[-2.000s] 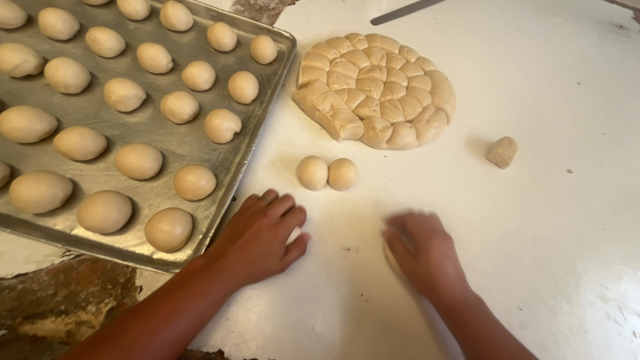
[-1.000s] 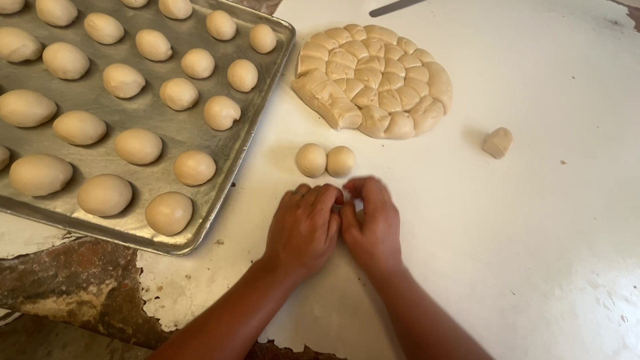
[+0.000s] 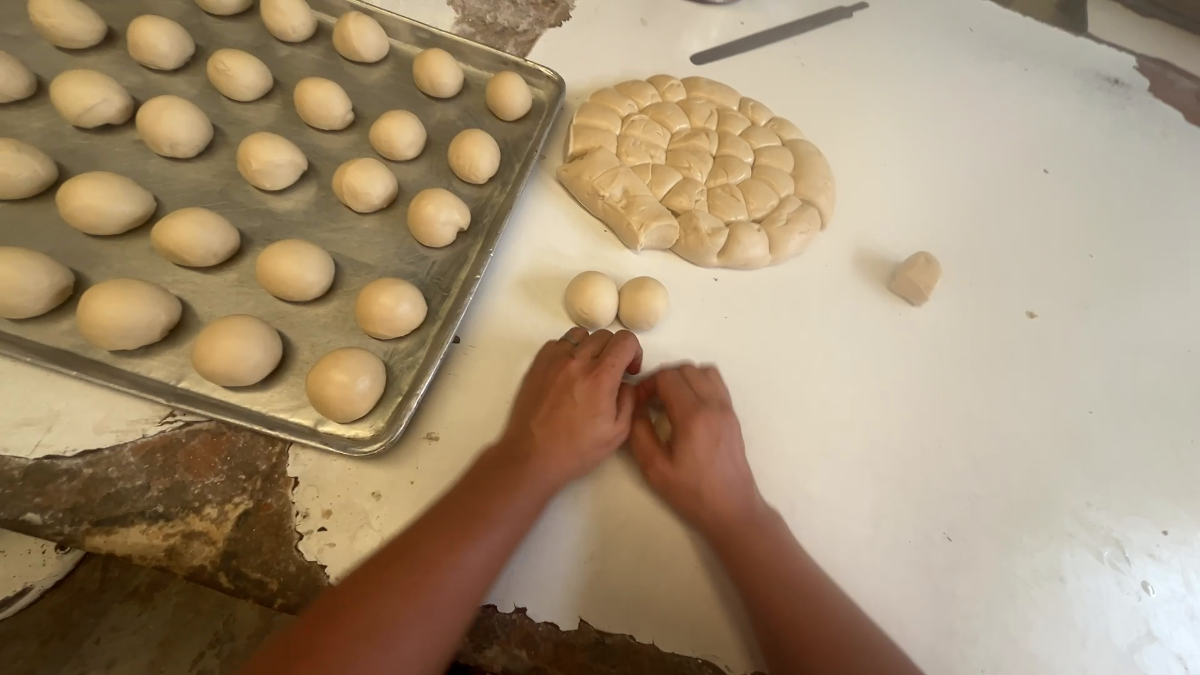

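My left hand (image 3: 579, 398) and my right hand (image 3: 692, 431) meet at the fingertips on the white work surface, both curled. A bit of pale dough shows within the curl of my right hand; how much my left hand covers is hidden. Just beyond my left fingers, a round dough ball (image 3: 592, 300) touches a second dough ball (image 3: 644, 304). Farther back lies a flat round of dough cut into many joined pieces (image 3: 727, 169). A small loose dough piece (image 3: 916, 278) sits on the right.
At the left, a metal baking tray (image 3: 487, 246) holds rows of dough balls. A flat metal blade (image 3: 778, 34) lies behind the cut dough. The table's white covering (image 3: 994, 450) has ragged edges at the front and left, with a rough brown surface (image 3: 187, 506) beneath.
Two seconds ago my hands were apart on the table; they came together below the two dough balls and remain there. The balls and the loose dough piece have stayed in place.
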